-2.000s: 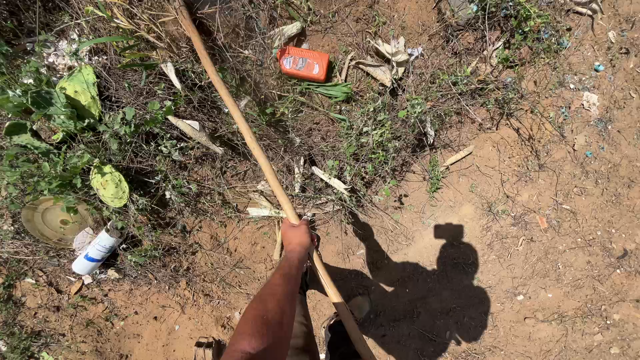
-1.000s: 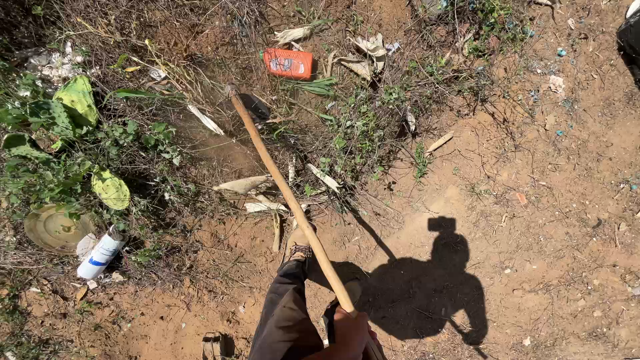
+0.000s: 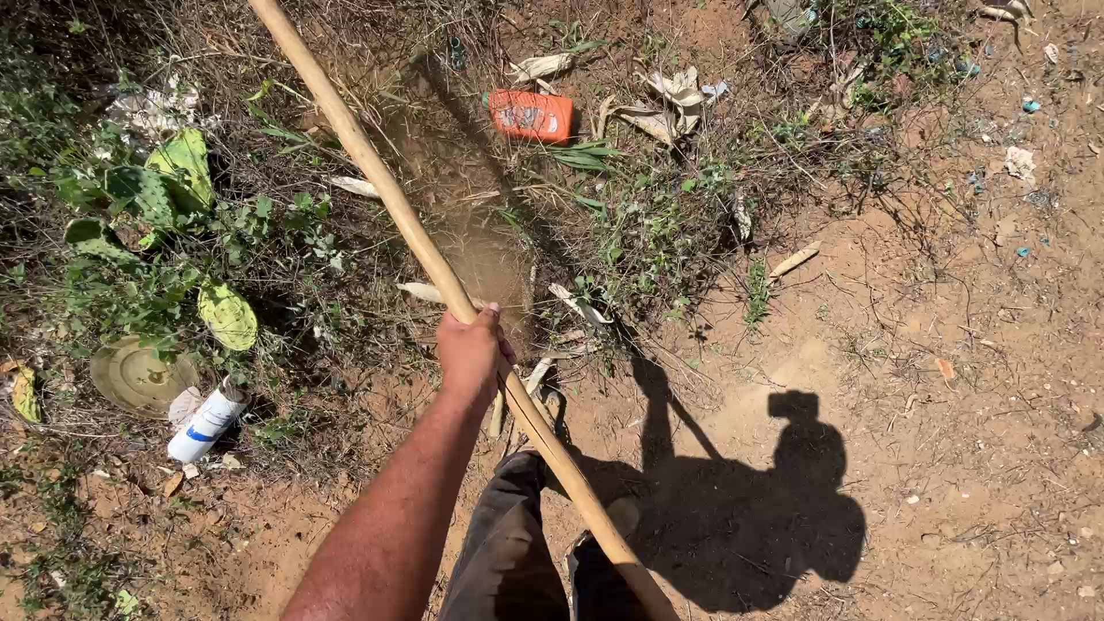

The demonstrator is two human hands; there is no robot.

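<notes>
A long wooden handle [image 3: 405, 216] runs slanting from the top left of the head view to the bottom right; its far end is out of view. My left hand [image 3: 473, 349] is closed around its middle, with the forearm reaching up from the bottom edge. Below that hand the handle passes over my trouser legs and leaves the view at the bottom. My right hand is not in view. Dust hangs over dry weeds and brown soil just beyond my left hand, near some dry husks [image 3: 580, 304].
An orange plastic bottle [image 3: 533, 117] lies among weeds ahead. On the left are prickly pear pads [image 3: 228, 317], a round dull lid or dish [image 3: 142, 376] and a white container with a blue band [image 3: 207, 424]. My shadow [image 3: 750, 509] falls on bare soil at right.
The handle's far end, seen low over the weeds one second ago, has gone out of view at the top. My left hand, at the bottom edge then, now grips farther up in the view.
</notes>
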